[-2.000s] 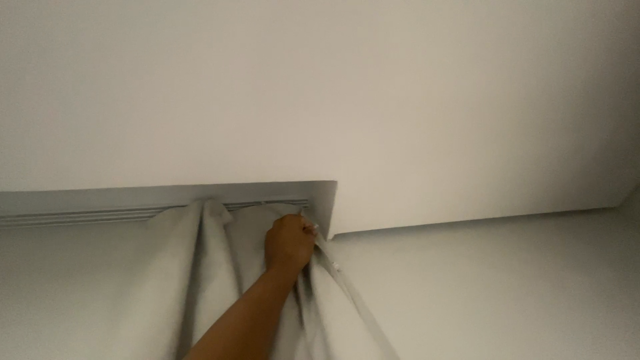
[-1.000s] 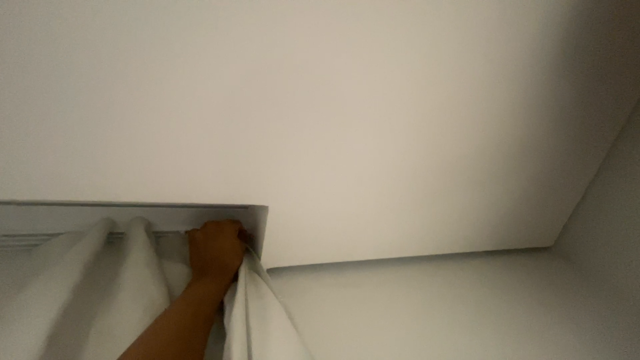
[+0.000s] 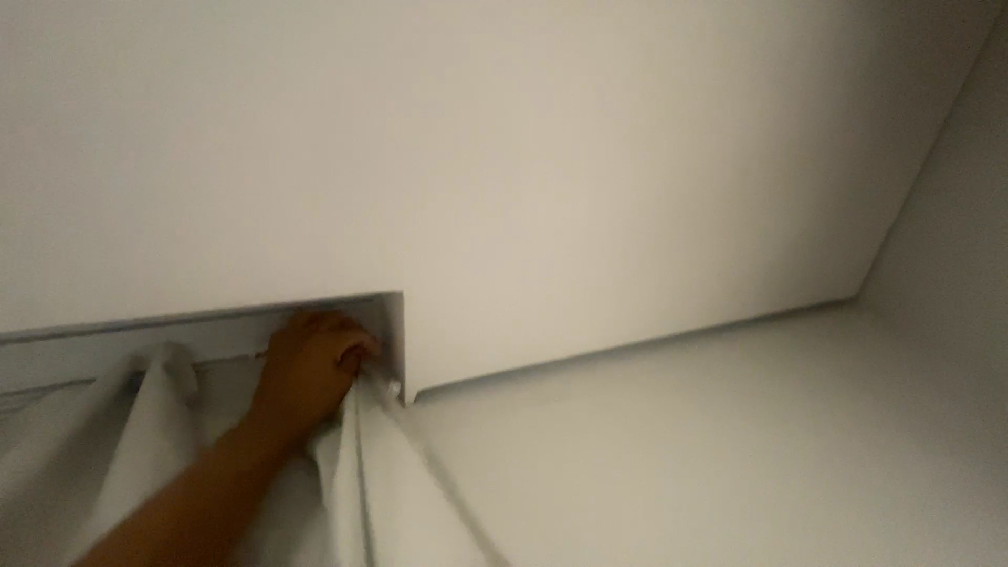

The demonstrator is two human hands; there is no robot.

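Note:
My left hand [image 3: 311, 362] reaches up from the lower left into the ceiling recess, close to its right end. Its fingers are closed on the top edge of a pale fabric curtain [image 3: 394, 488], which hangs down from them in folds. A small white piece [image 3: 394, 387], too blurred to name, shows just right of the hand on the curtain's edge. Left of the wrist, more curtain folds [image 3: 157, 425] hang below the curtain track [image 3: 224, 362]. The fingertips are partly hidden. My right hand is not in view.
The white ceiling [image 3: 551, 181] fills the upper view. The recess has a vertical end face [image 3: 394, 339] close beside my hand. A plain wall [image 3: 669, 449] lies below and right, meeting another wall [image 3: 953, 236] at the far right.
My left hand has moved up into the recess from lower down at the curtain's top, still gripping the fabric. The view has shifted.

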